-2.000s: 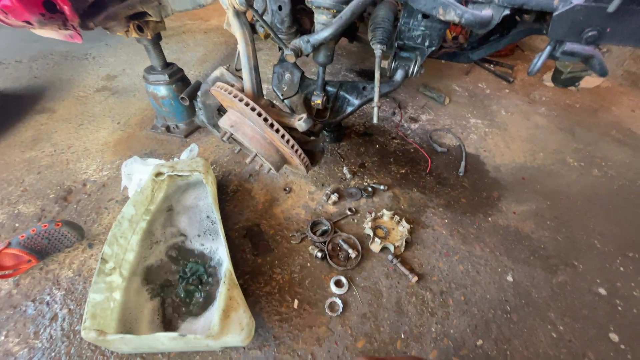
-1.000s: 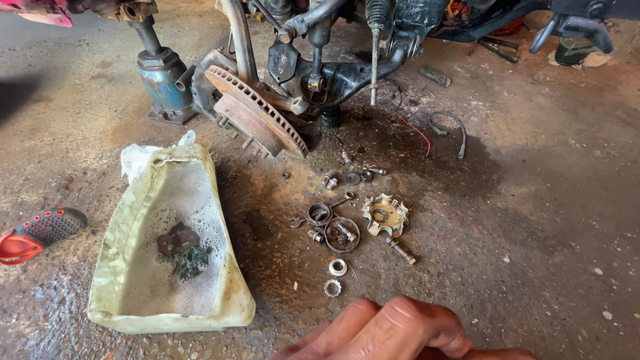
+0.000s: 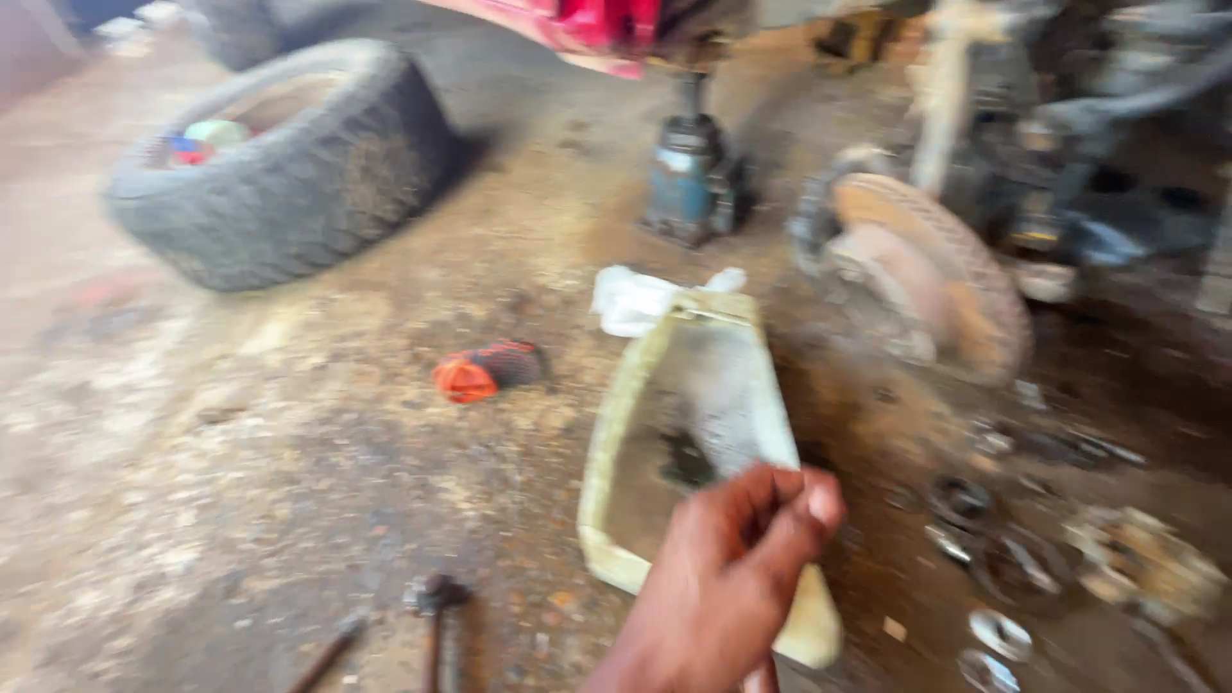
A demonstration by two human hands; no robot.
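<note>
My left hand [image 3: 736, 568] reaches in from the bottom, above the near part of a cut plastic container [image 3: 602, 462]. Its fingers are curled in against the thumb, and I see nothing between them; blur hides detail. Inside the container lie foamy liquid and a dark clump [image 3: 685, 460]. To the right, bearing rings [image 3: 1001, 635], a dirty toothed hub part [image 3: 1141, 563] and several small metal parts are on the floor. Two rod-like tools, one with a dark head [image 3: 443, 592], lie at the lower edge. My right hand is out of view.
A large tyre [image 3: 289, 183] lies at the upper left. A blue bottle jack [image 3: 688, 188] stands under a red vehicle part. The rusty brake disc [image 3: 938, 279] and suspension are at the right. An orange and grey shoe-like item [image 3: 489, 371] lies left of the container.
The view has swung left, bringing the tyre and rod-like tools into sight. A hand came in at the bottom edge one second ago; my left hand now shows over the container.
</note>
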